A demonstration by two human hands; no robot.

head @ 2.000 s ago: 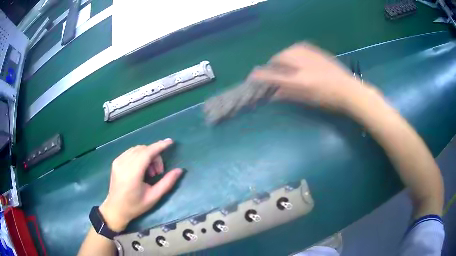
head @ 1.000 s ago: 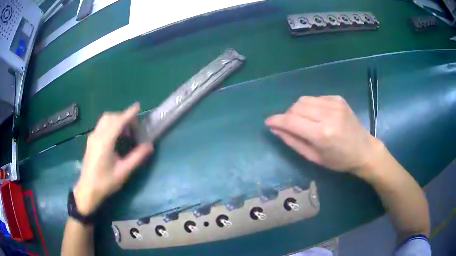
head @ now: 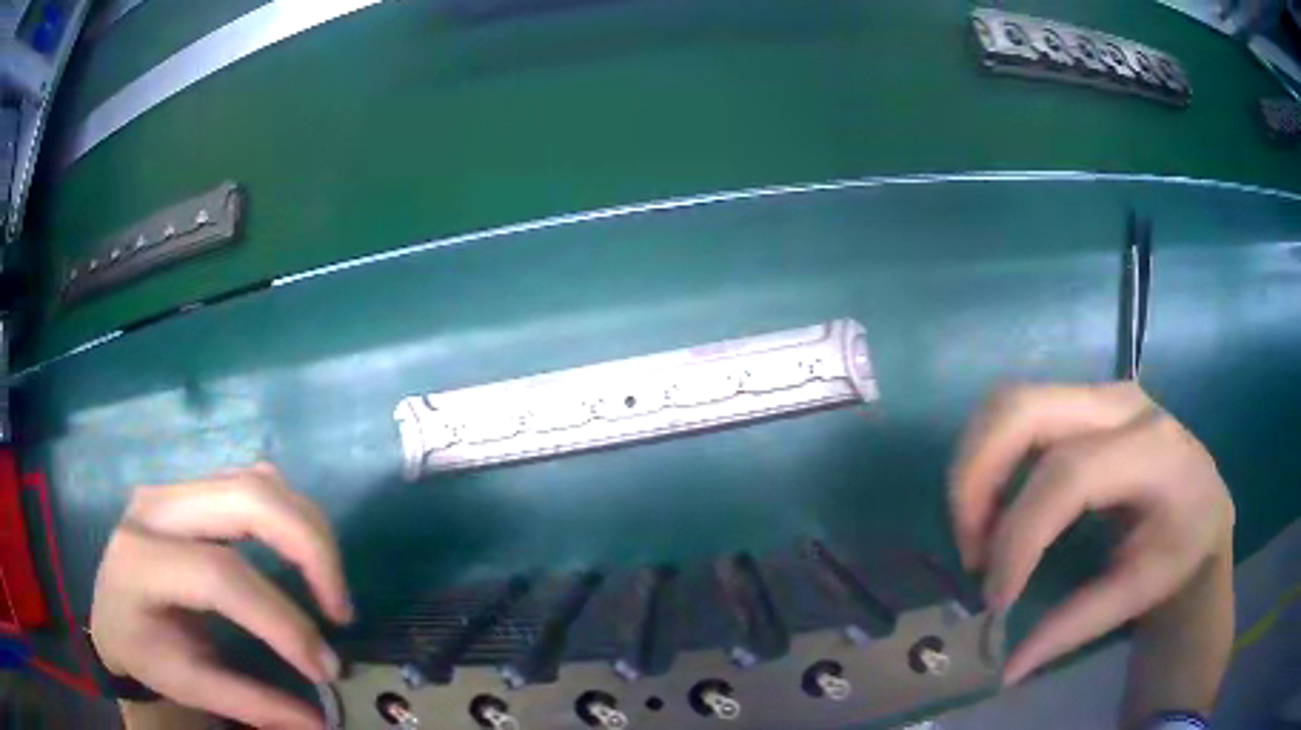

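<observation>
The deep six-position part (head: pixel 771 690) lies at the near edge. Its brownish-grey front shows six dark holes with silver pins, and its dark ribs show behind. My left hand (head: pixel 207 585) holds its left end with the fingertips. My right hand (head: pixel 1113 499) holds its right end between thumb and fingers. A pale-grey bar (head: pixel 631 402) lies on the glossy green mat beyond the part, raised edges and small marks facing up. Neither hand touches this bar.
Tweezers (head: pixel 1133 307) lie on the mat at right. A six-hole bar (head: pixel 1080 57) lies on the green surface at back right, another bar (head: pixel 157 245) at back left. A red bin (head: pixel 20 549) is cut off at the left edge.
The pale-grey bar, earlier beyond the mat's edge and then in my left hand, now lies on the mat. Both hands have moved to the deep part, whose ribs show more.
</observation>
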